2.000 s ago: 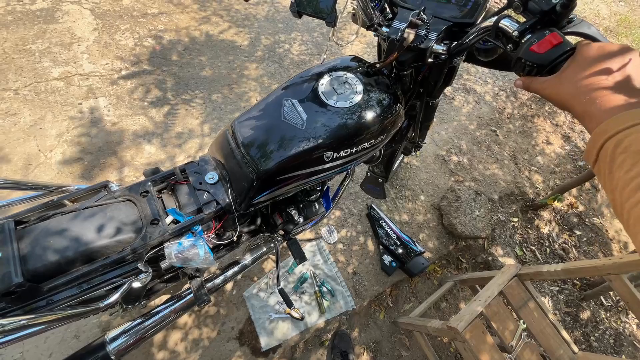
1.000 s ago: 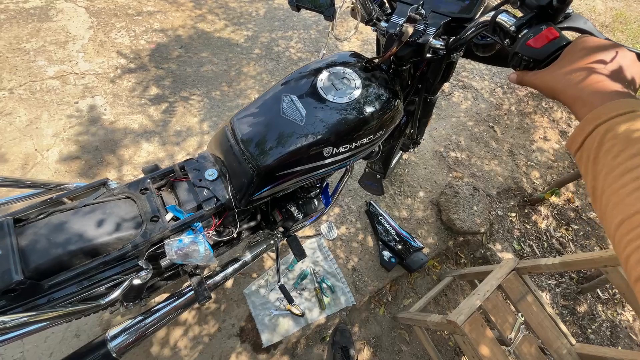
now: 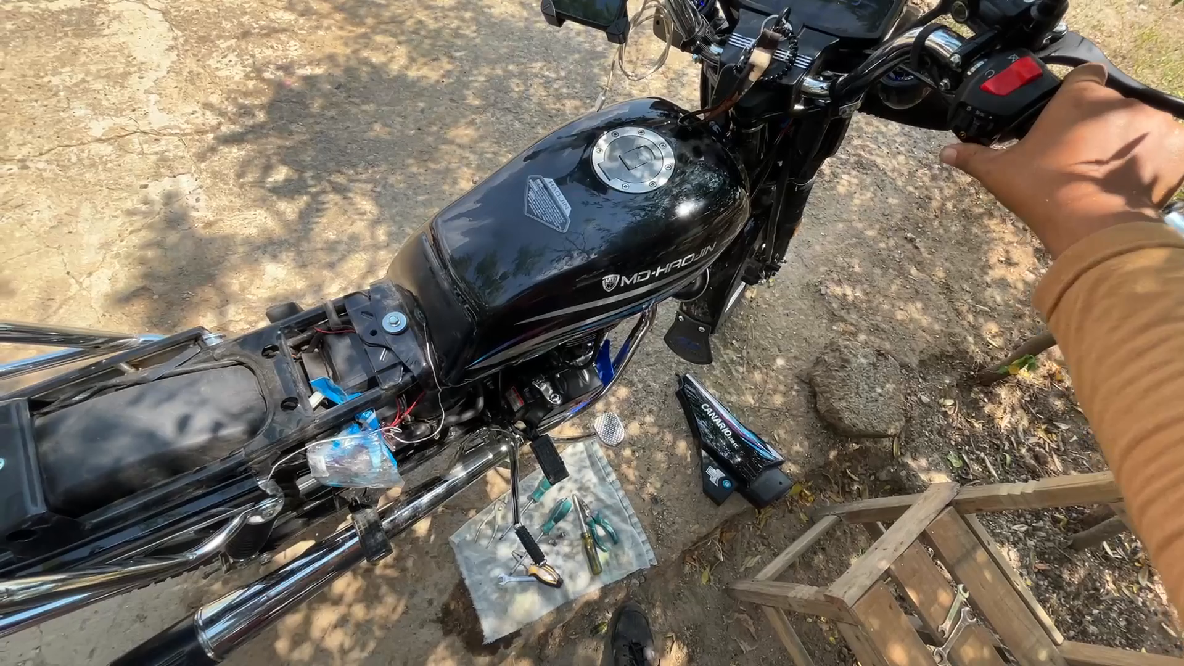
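My right hand (image 3: 1082,148) is on the right handlebar grip of a black motorcycle, its thumb beside the switch housing (image 3: 1004,88) with a red switch. The grip itself is mostly hidden under the palm. My left hand is out of view. The black fuel tank (image 3: 564,240) has a round metal cap (image 3: 633,159). Behind it the seat is off, and the frame (image 3: 277,388) and rear fender (image 3: 153,435) show. Loose wires and a plastic-wrapped bundle with blue tape (image 3: 356,453) hang at the frame's side.
On the ground, a cloth sheet (image 3: 592,481) holds screwdrivers, pliers and a wrench below the foot peg (image 3: 548,458). A black side cover (image 3: 731,444) lies right of it, near a flat stone (image 3: 857,388). A wooden chair-like frame (image 3: 897,546) with wrenches stands at lower right.
My right hand stays at the handlebar grip; its wrist and sleeve have shifted slightly. The motorcycle and the tools on the sheet look unchanged.
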